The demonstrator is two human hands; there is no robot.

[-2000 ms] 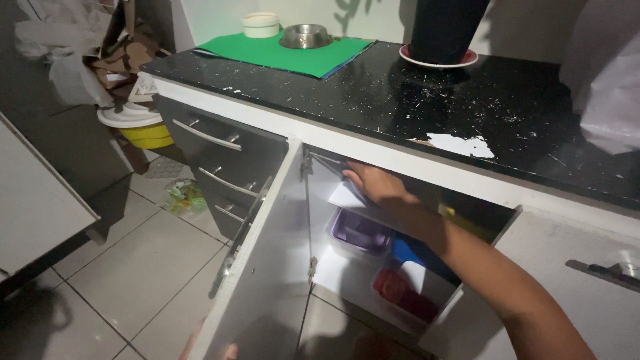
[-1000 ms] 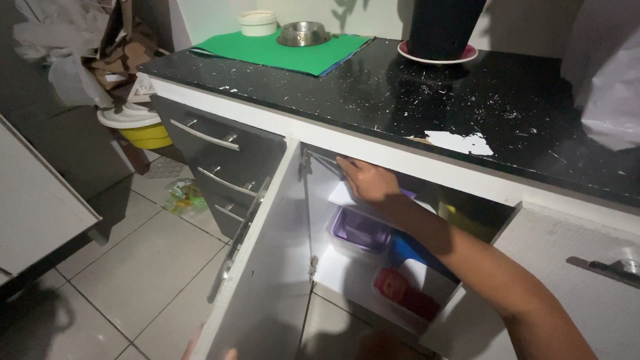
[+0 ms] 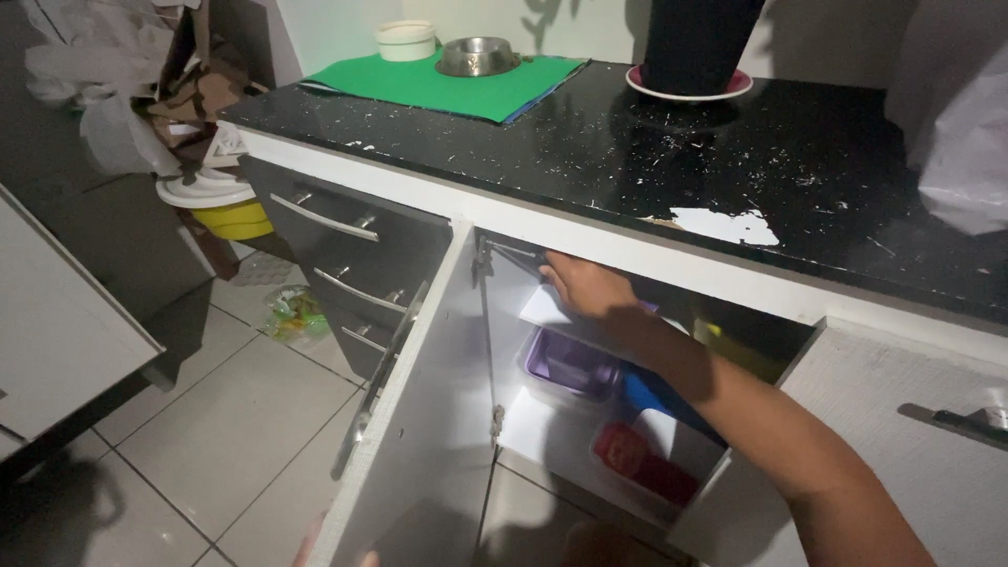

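My right hand [image 3: 587, 285] reaches into the open cupboard under the counter, by the upper hinge [image 3: 482, 260]. Its fingers are around the end of a thin metal tool, probably a screwdriver, whose shaft points left to the hinge; most of the handle is hidden. At the bottom edge, my left hand [image 3: 311, 539] grips the free edge of the white cupboard door [image 3: 425, 394], fingertips on the inner face. The lower hinge [image 3: 497, 421] joins door and cabinet side. Inside the cupboard are a purple plastic container [image 3: 571, 362] and a clear container with red contents [image 3: 642, 461].
A stainless steel bowl [image 3: 476, 57] and a white tub [image 3: 405, 41] sit on a green mat [image 3: 441, 90]. A black pot stands on a saucer [image 3: 736, 85]. Grey drawers [image 3: 354, 205] adjoin the door. A yellow bucket [image 3: 236, 219] and a plastic bag [image 3: 298, 315] lie left.
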